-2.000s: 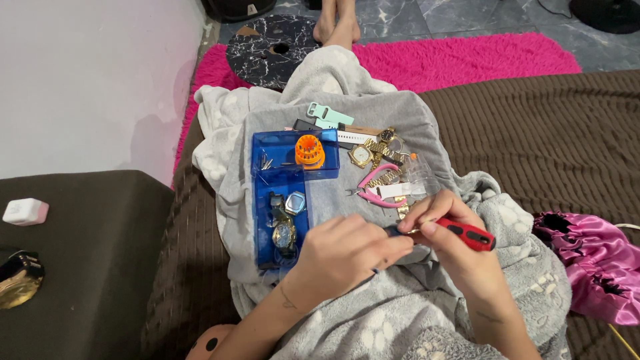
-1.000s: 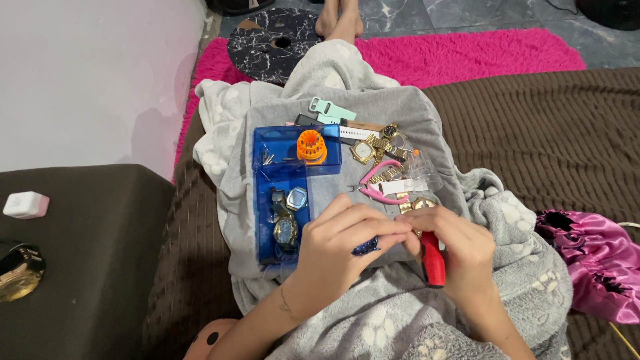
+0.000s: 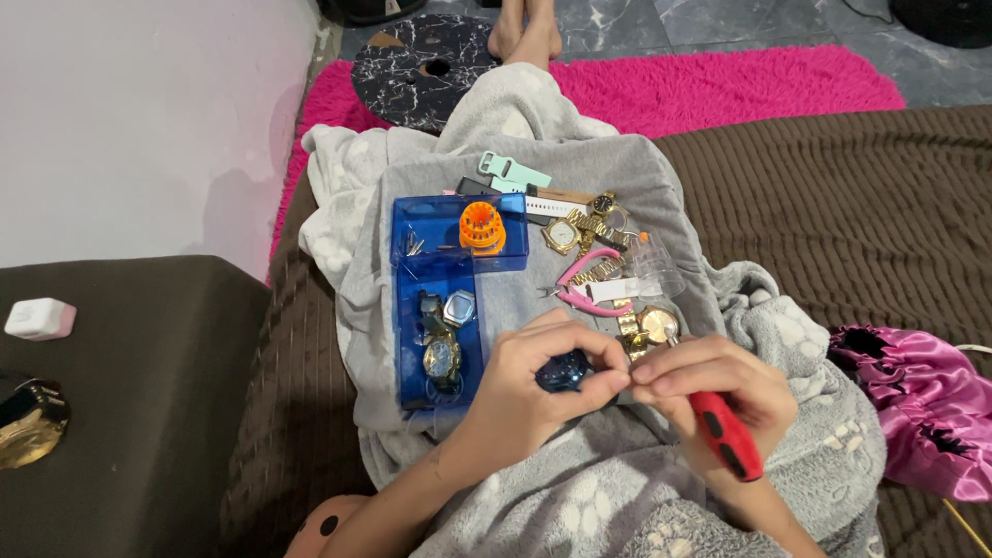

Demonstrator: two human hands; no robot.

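My left hand [image 3: 535, 380] holds a dark blue watch [image 3: 563, 371], largely hidden by its fingers. My right hand [image 3: 717, 395] grips a red screwdriver [image 3: 727, 436] with black inserts, its metal shaft pointing away from me. The thumbs and fingertips of both hands meet; anything pinched between them is too small to tell. Just beyond lies a gold watch [image 3: 659, 324], with pink-handled nippers [image 3: 575, 291] farther off. To the left, a blue plastic tray [image 3: 474, 364] carries a gold-toned watch [image 3: 442, 358] and a square-faced watch [image 3: 459, 308]. An orange bit holder [image 3: 482, 227] stands in its far compartment.
Several gold watches [image 3: 562, 234], a mint strap [image 3: 515, 170], a white strap [image 3: 556, 206] and a clear plastic cup [image 3: 657, 263] lie on the grey cloth [image 3: 659, 182]. A pink satin item [image 3: 930, 411] rests at the right, a white box [image 3: 40, 318] at the left.
The red screwdriver has turned in my right hand; its handle now slants down to the right. My hands remain close together, with the blue watch in the left.
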